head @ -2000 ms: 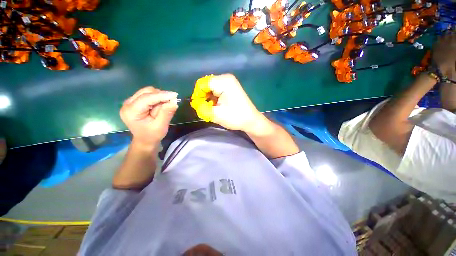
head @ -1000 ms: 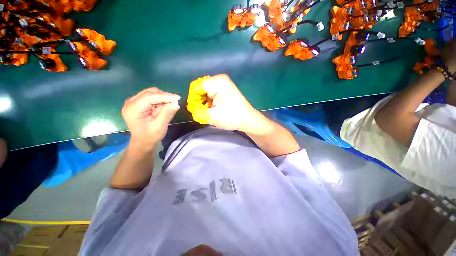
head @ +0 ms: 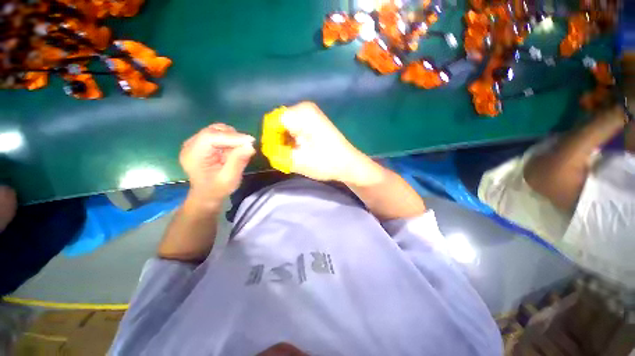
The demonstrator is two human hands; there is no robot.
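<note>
My left hand [head: 216, 160] is bare, with thumb and forefinger pinched on a tiny pale lead-end tip [head: 249, 142], which is blurred. My right hand [head: 306, 142] has bright yellow finger coverings [head: 274, 141] and is curled shut just right of the left fingertips. A small dark part [head: 288, 140] shows inside its curl, mostly hidden by the fingers. The hands are close together but apart, above the front edge of the green bench [head: 209, 83]. Whether a lead joins them cannot be seen.
Orange-and-black parts with leads [head: 132, 66] are piled at the far left. More parts [head: 425, 73] lie at the far right. A person's forearm [head: 574, 156] reaches in at right. Blue sheeting [head: 445, 177] hangs below the bench edge. Another person shows at the left rim.
My left hand has shifted slightly right, nearer my right hand. The thin dark lead seen between them two seconds ago no longer shows. The neighbour's arm has moved, and the view is blurrier.
</note>
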